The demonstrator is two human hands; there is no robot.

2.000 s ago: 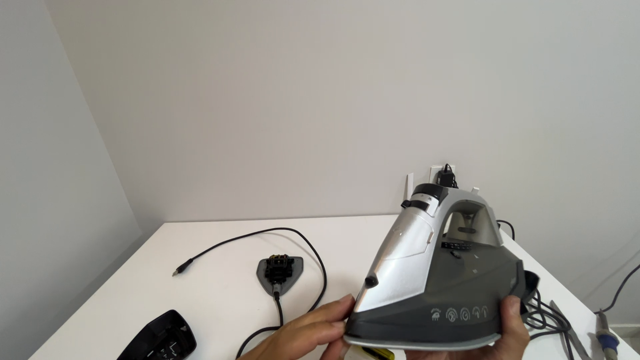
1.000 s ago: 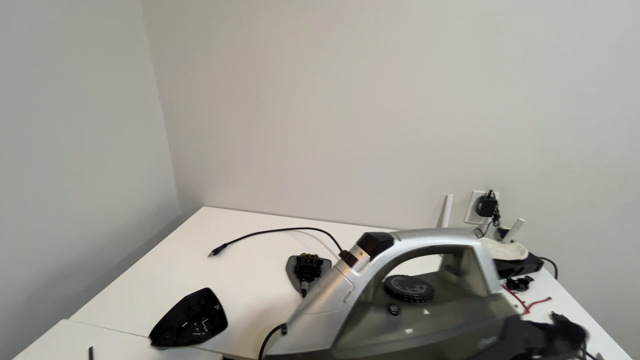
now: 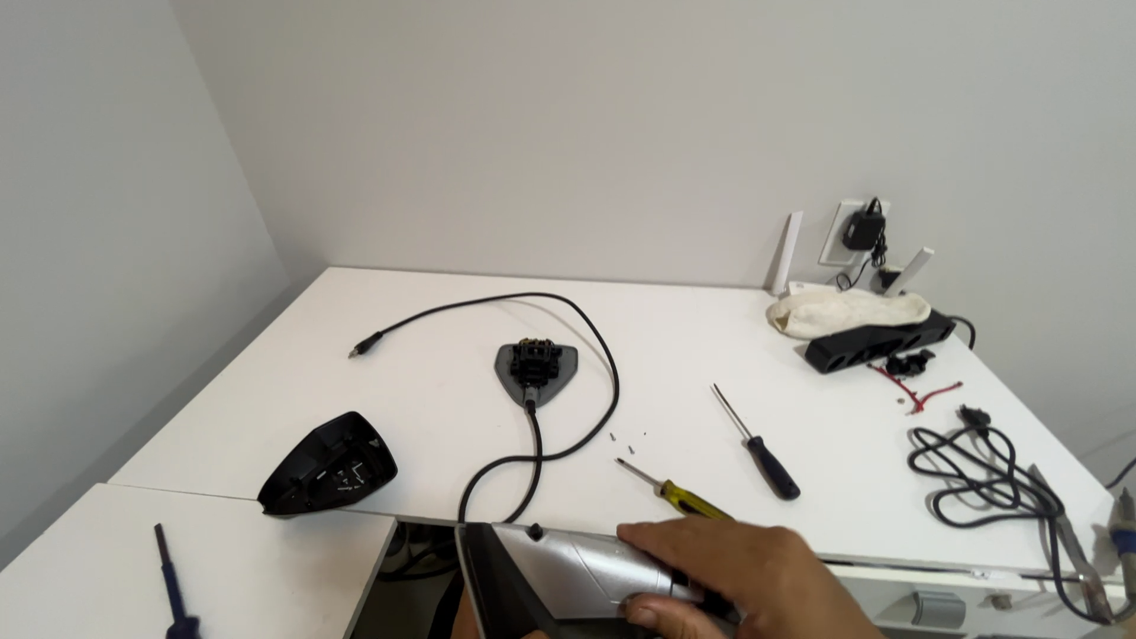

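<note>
A silver and dark grey clothes iron (image 3: 586, 568) is held low at the bottom edge of the view, tipped on its side with the soleplate edge towards the left. My right hand (image 3: 754, 568) grips its silver upper body, thumb below and fingers across the top. Of my left hand (image 3: 466, 617), only a part shows beneath the iron, against its underside; the rest is hidden. A yellow-handled screwdriver (image 3: 688, 499) lies just beyond my right hand, with small screws (image 3: 621, 442) near its tip.
On the white table (image 3: 444, 390) lie a grey plate with black fitting (image 3: 537, 364) and cable, a black plastic shell (image 3: 330, 466), a dark screwdriver (image 3: 770, 466), a blue screwdriver (image 3: 173, 577), coiled cord (image 3: 985, 479), red wires (image 3: 919, 395) and a black power strip (image 3: 874, 342). An open drawer (image 3: 408, 577) sits below.
The iron, upright over the table earlier, is now lower and turned on its side. My right hand has moved onto its upper body. The screwdrivers it hid are visible. The view has shifted.
</note>
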